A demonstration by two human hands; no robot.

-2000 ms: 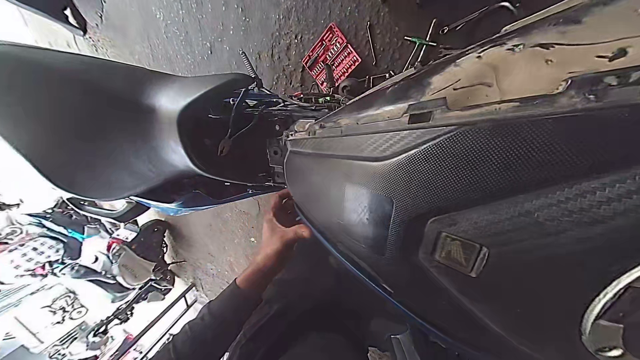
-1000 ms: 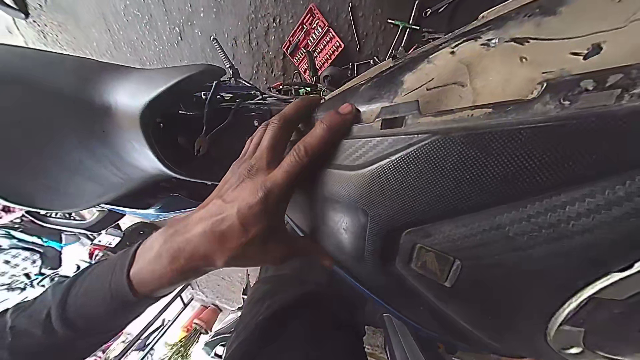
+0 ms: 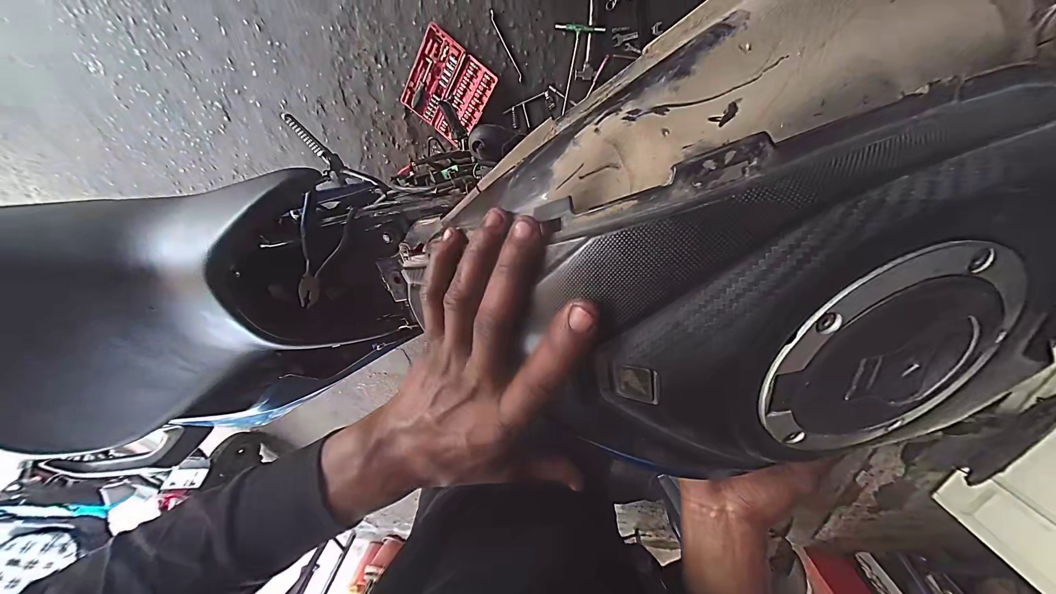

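Observation:
My left hand (image 3: 470,371) lies palm down on the rear of a black carbon-patterned motorcycle tank cover (image 3: 701,239), its fingertips near the cover's upper edge and its thumb apart. Beneath the cover's lower edge is my right hand (image 3: 742,499); its fingers are hidden, so I cannot tell what they grip. The round fuel cap (image 3: 891,355) sits to the right of both hands. Beige tank surface (image 3: 701,91) shows above the cover. To the left, the black seat (image 3: 115,305) has an open gap at its front, with a cable (image 3: 308,285) in it.
A red socket-set case (image 3: 450,82) lies on the floor (image 3: 206,91) beyond the motorcycle, near a green T-handle tool (image 3: 580,29) and other tools. A coil spring (image 3: 305,136) sticks out beside the seat. A pale panel (image 3: 1006,495) is at the lower right.
My left hand has gone from the cover's lower rear edge to lying over its top. My right hand has come into view below the cover. The view has shifted toward the fuel cap.

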